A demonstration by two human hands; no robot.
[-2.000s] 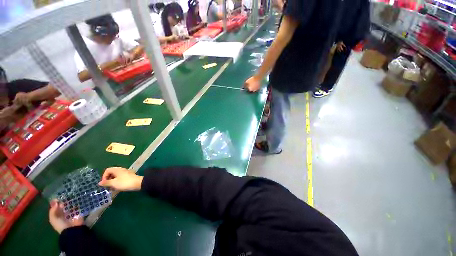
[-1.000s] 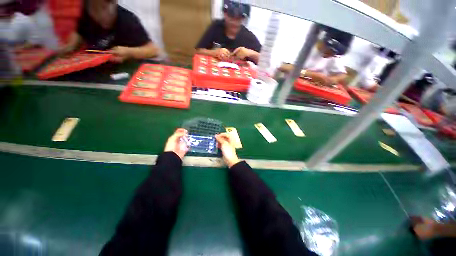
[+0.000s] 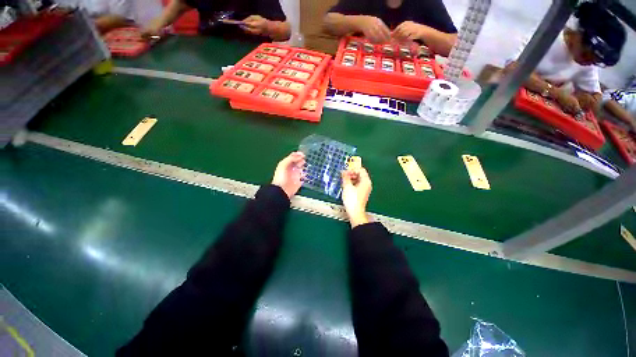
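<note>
My left hand (image 3: 290,173) grips the left edge of a clear lens ring sticker sheet (image 3: 323,164) with rows of dark rings, held above the metal rail and belt. My right hand (image 3: 356,187) is at the sheet's lower right edge, thumb and fingers together; whether it grips the sheet or a ring cannot be told. A cream phone back cover (image 3: 353,163) lies just behind my right hand, partly hidden by it. More covers lie flat on the belt, one to the left (image 3: 139,131) and others to the right (image 3: 414,173).
Red parts trays (image 3: 275,107) stand across the line beside a white label roll (image 3: 447,102). Workers sit opposite. A pale metal rail (image 3: 193,178) crosses the green surface. A grey post (image 3: 573,218) rises at right. A clear plastic bag (image 3: 491,342) lies at the bottom right.
The view has turned from along the line to face across it, then shifted left. The sheet, flat between both hands one second ago, is now tilted, with my right hand lower at its right edge.
</note>
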